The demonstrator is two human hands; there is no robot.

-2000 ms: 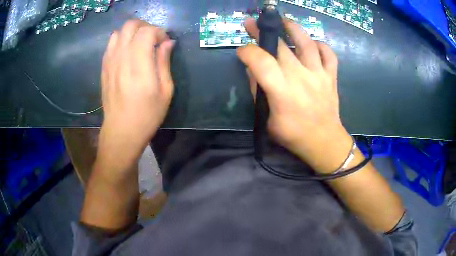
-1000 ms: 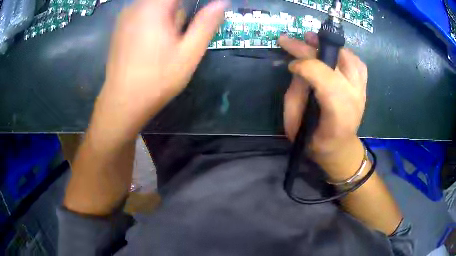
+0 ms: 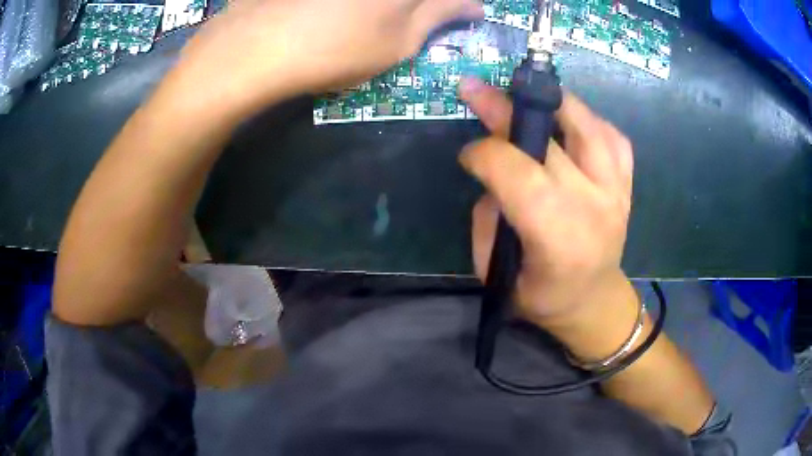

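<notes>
My right hand point(image 3: 556, 178) holds the black soldering iron point(image 3: 525, 160), its metal collar pointing up to the top edge, where the tip is cut off. A fingertip of that hand is at the right part of the green PCB panel point(image 3: 401, 96), which lies flat on the bench. My left hand point(image 3: 356, 36) is blurred and reaches over the panel's upper left part. Its fingers extend right near the top edge, and whether it holds anything cannot be told.
More green PCB panels lie at the far right point(image 3: 614, 36) and far left point(image 3: 111, 36) of the dark bench point(image 3: 294, 196). Clear plastic packaging point(image 3: 22, 44) is at the far left, a blue bin point(image 3: 775, 36) at the far right. A cardboard box with a plastic bag point(image 3: 240, 307) is below the edge.
My left hand has moved up and right over the panel. My right hand moved right, then back left a little, still holding the iron. The nearest panel now shows lower and more to the left.
</notes>
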